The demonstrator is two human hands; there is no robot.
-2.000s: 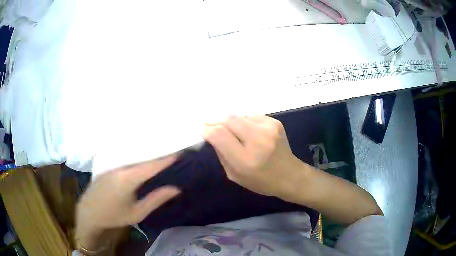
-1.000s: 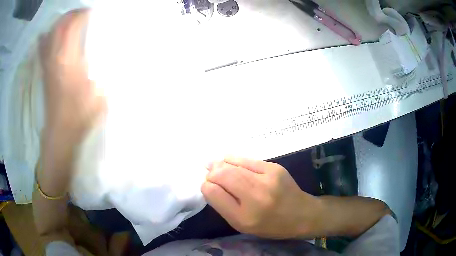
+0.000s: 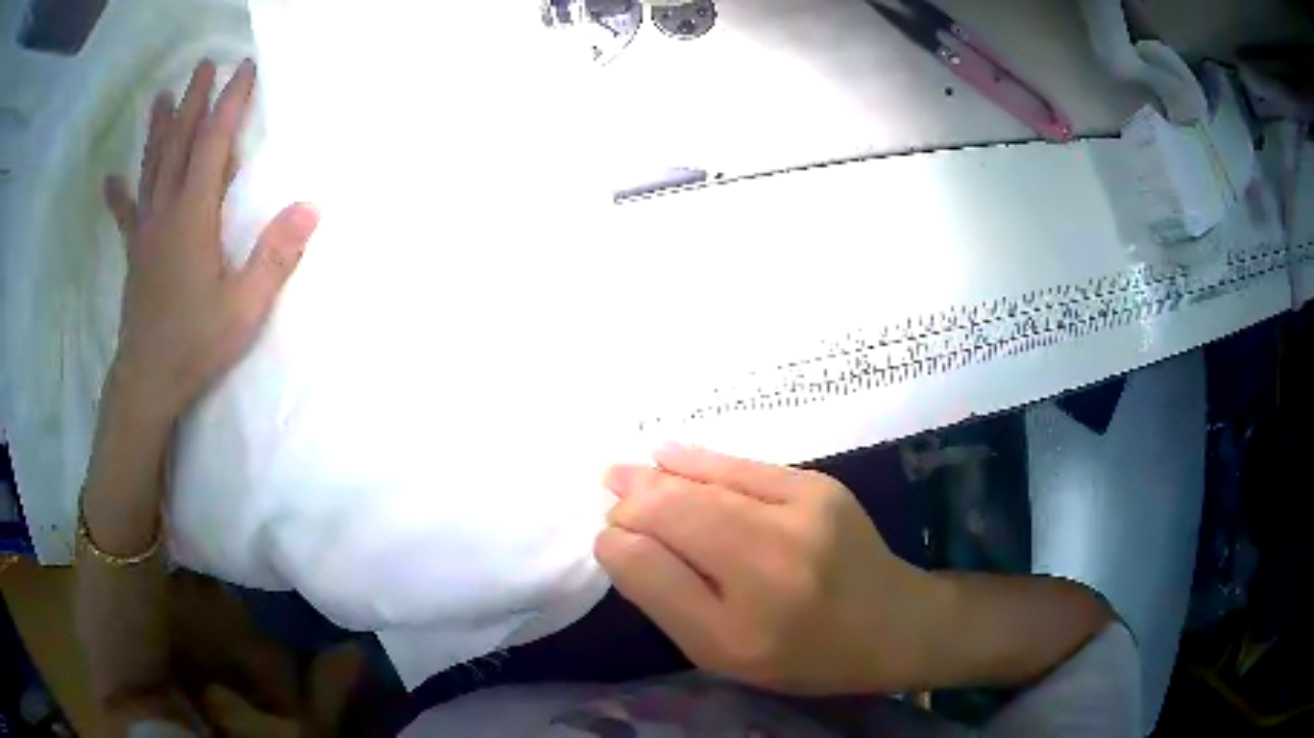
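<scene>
White fabric (image 3: 418, 433) lies overexposed over the left and middle of the table, its frayed lower corner hanging over the front edge. My left hand (image 3: 202, 238) lies flat on the fabric at the left, fingers spread. My right hand (image 3: 749, 562) pinches the fabric's right edge between thumb and fingers at the table's front edge. Small dark metal machine parts (image 3: 613, 18) show at the top, cut off by the frame, beside a dark round part (image 3: 683, 16). The fabric's outline against the bright table is hard to see.
Pink-handled thread snips (image 3: 994, 87) lie at the upper right. A crumpled white strip pile (image 3: 1185, 173) is right of them. Ruler marks (image 3: 937, 339) run along the front edge. A brown box (image 3: 41, 620) stands lower left. A dark corner, perhaps a phone (image 3: 1098, 404), shows at the right.
My left hand has moved from the lower left up onto the fabric and now lies spread there. The fabric has come down over the front edge. My right hand moved slightly lower, keeping its pinch.
</scene>
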